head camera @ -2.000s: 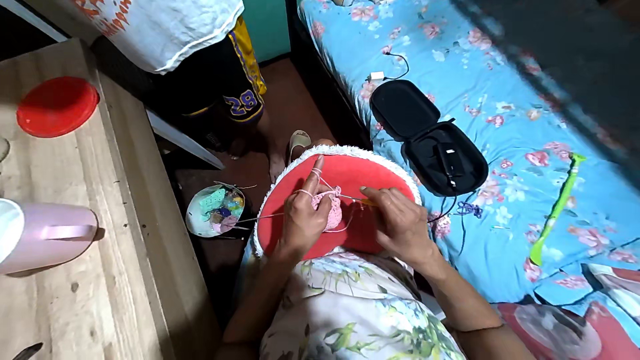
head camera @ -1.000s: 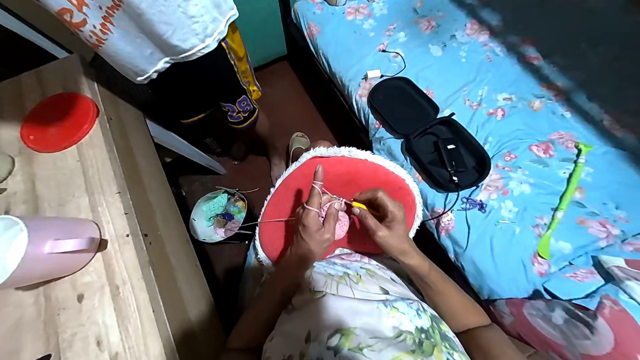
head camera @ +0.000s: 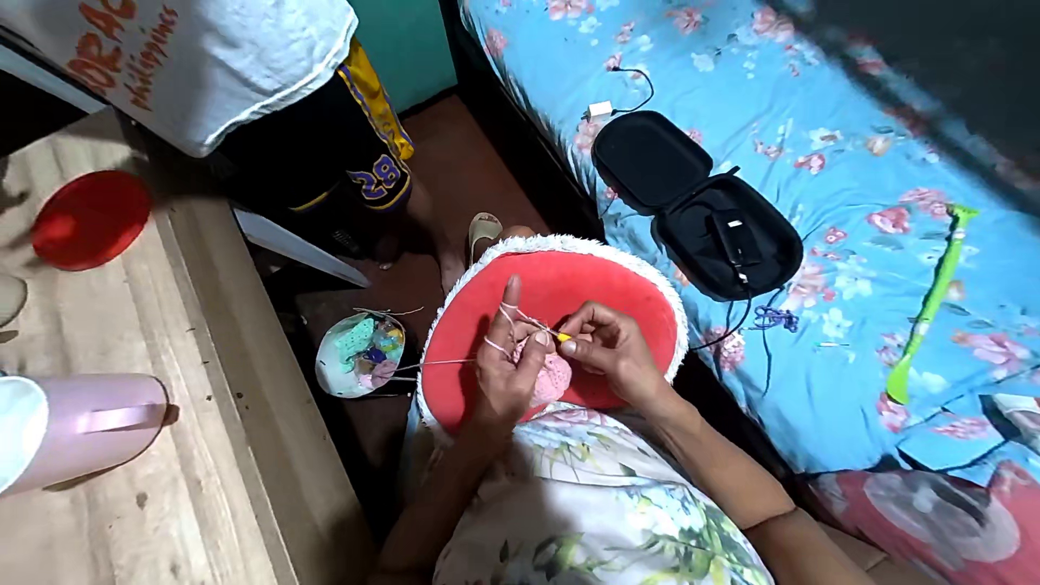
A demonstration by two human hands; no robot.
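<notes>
My left hand [head camera: 508, 370] pinches a small round piece of pink crochet [head camera: 552, 378] between thumb and fingers, its index finger raised with yarn looped round it. My right hand [head camera: 609, 345] grips a crochet hook [head camera: 563, 336] with a yellow part showing; its tip meets the yarn at the work's upper edge. Both hands are over a red cushion [head camera: 601, 280] with a fluffy white rim, on my lap. A strand of yarn [head camera: 443, 361] runs left from my left hand to a white tub [head camera: 331, 370] holding yarn in several colours.
A pink pitcher [head camera: 122, 439] and a red plastic lid [head camera: 93, 219] are on the wooden table [head camera: 195, 496] at left. A person [head camera: 284, 146] stands beyond it. On the bed's floral sheet [head camera: 829, 341] are an unzipped black case [head camera: 764, 211], a cable, a charger [head camera: 600, 110] and a green plastic stick [head camera: 930, 305].
My right hand, farther from the left hand two seconds ago, has come in close to the pink crochet with the hook. My left hand keeps hold of the piece.
</notes>
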